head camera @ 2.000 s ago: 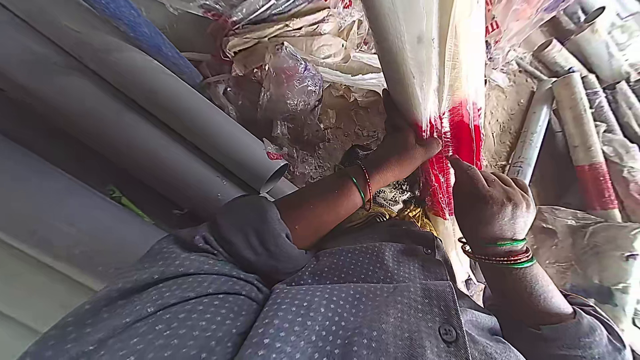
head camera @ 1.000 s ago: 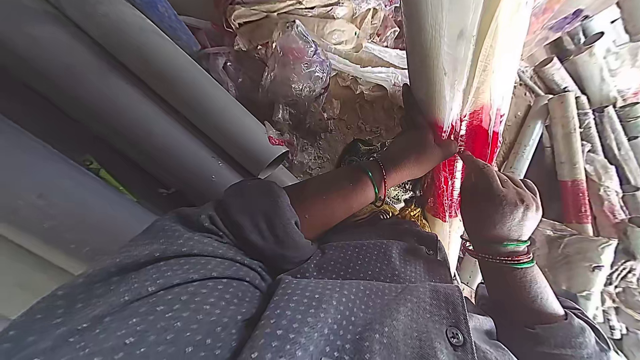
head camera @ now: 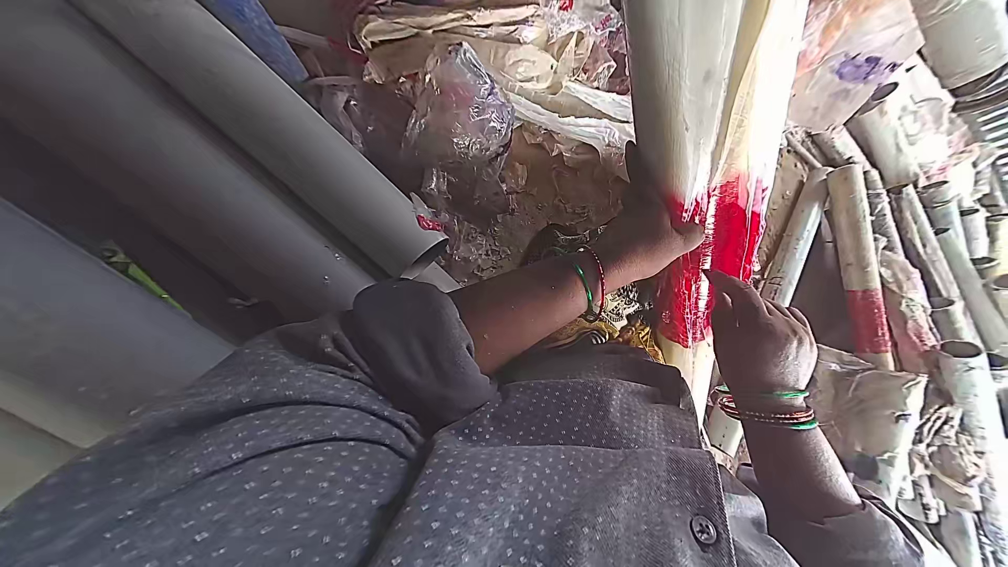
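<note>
A tall off-white roll (head camera: 683, 87), wrapped in clear plastic film with a broad red band (head camera: 728, 228) low on it, stands in front of me at the right of centre. My left hand (head camera: 657, 228) is wrapped around the roll at the top of the red band, its thumb on the near side and its fingers hidden behind. Just below, the fingertips of my right hand (head camera: 760, 331) are at the lower part of the red band, fingers bent; whether they pinch the film cannot be seen. Bangles circle both wrists.
Large grey tubes (head camera: 315, 150) lean in from the upper left. Crumpled clear plastic (head camera: 461, 118) and folded sheets lie beyond my left arm. At the right several tubes stand or lean, one pale with a red band (head camera: 866, 315), beside a wrapped bundle (head camera: 866, 409).
My right hand's fingertips have drawn slightly down from my left thumb. My left hand still holds the roll. The view has shifted slightly.
</note>
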